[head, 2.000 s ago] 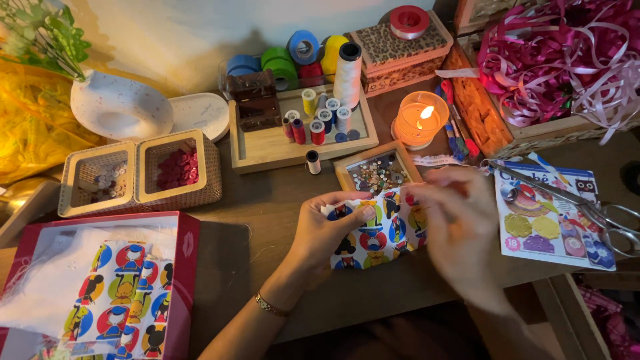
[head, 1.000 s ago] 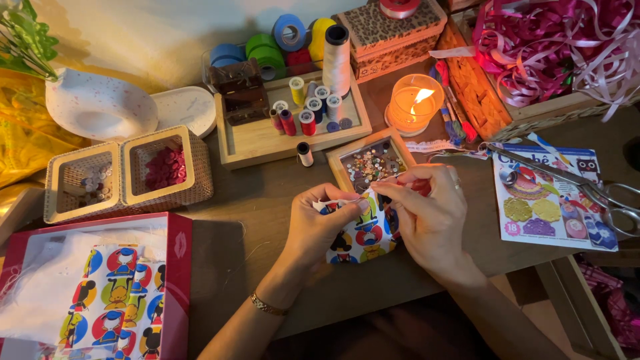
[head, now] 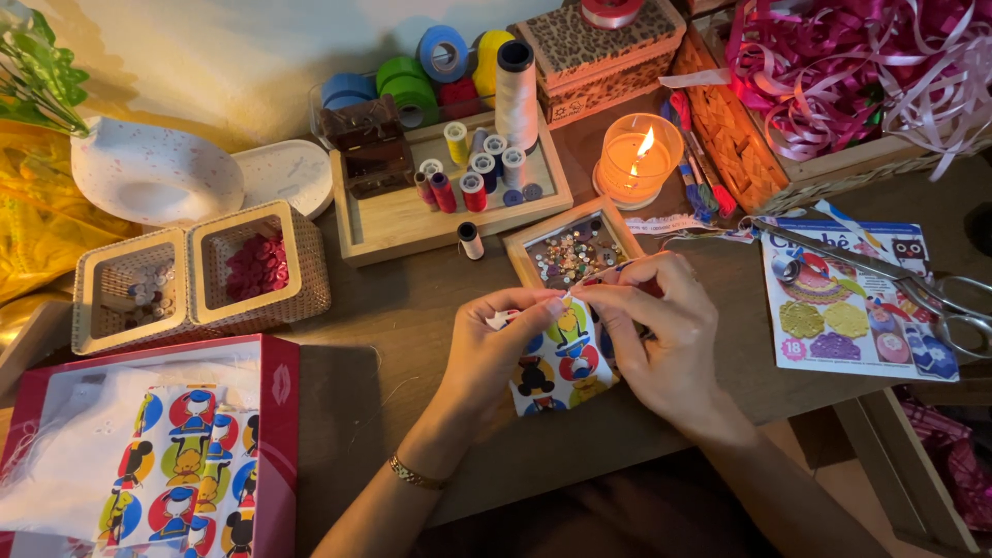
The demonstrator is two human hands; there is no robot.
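Observation:
A cartoon-print fabric piece (head: 559, 364) hangs between both hands above the front of the table. My left hand (head: 500, 341) pinches its upper left edge, where a bit of white shows. Thumb and index finger of my right hand (head: 659, 333) close on the top edge right beside the left fingertips; whether they also hold a needle or thread cannot be told. Just behind the hands lies a wood-framed box of beads and buttons (head: 573, 252). A small dark thread spool (head: 470, 241) stands to its left.
A lit candle in a glass (head: 638, 159) burns behind the right hand. Scissors (head: 868, 267) lie over a craft magazine (head: 852, 310) at right. A wooden tray (head: 411, 232) holds thread spools. Two woven baskets (head: 310, 271) of buttons and a red box (head: 279, 434) with fabric are at left.
The right hand, raised and blurred two seconds ago, has come down to the fabric's edge beside the left fingers. The fabric now hangs lower, with more of its print showing than one second ago.

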